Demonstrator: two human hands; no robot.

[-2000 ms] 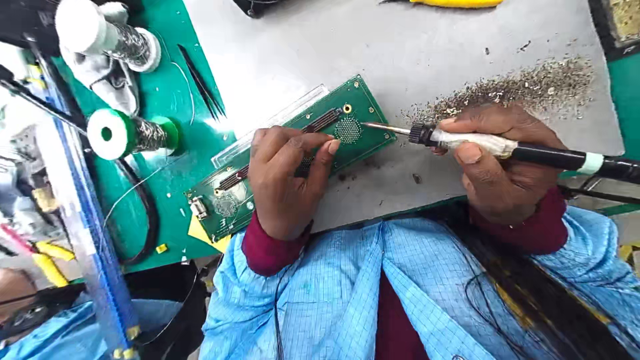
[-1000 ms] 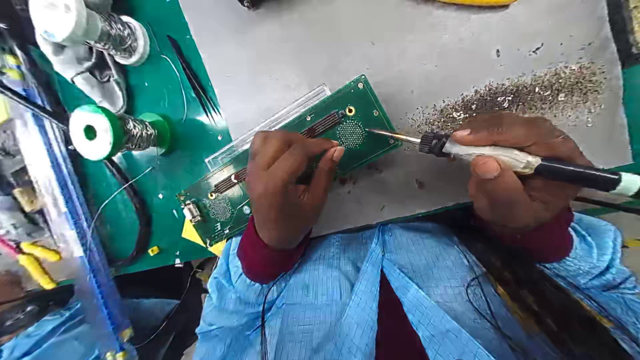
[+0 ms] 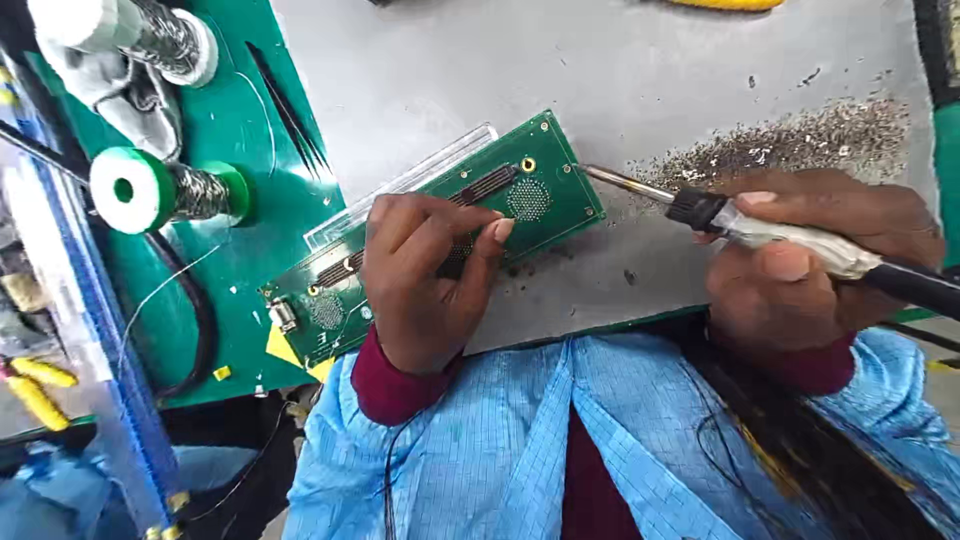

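Note:
A long green circuit board (image 3: 566, 187) lies tilted on the grey mat, with dark connector strips, round patches of small pads and a metal connector at its lower left end. Over its middle is my left hand (image 3: 427, 277), thumb and forefinger pinched together just above the board; whether something thin is between them cannot be made out. My right hand (image 3: 817, 255) grips a soldering iron (image 3: 799, 240) by its whitish, wrapped handle. The iron's metal tip is at the board's right edge, near a corner hole. Behind the board lies a clear plastic strip (image 3: 420, 176).
Solder clippings (image 3: 810, 142) are scattered on the grey mat (image 3: 600, 67) at right. On the green mat at left are a green-flanged solder wire spool (image 3: 195, 191), a white spool (image 3: 191, 49), black tweezers (image 3: 289, 112) and a black cable (image 3: 191, 307). Yellow-handled tools (image 3: 41, 390) lie far left.
The soldering iron's tip has moved right, from the round pad patch to the board's right edge, with my right hand. My left hand stays over the board, fingertips pinched.

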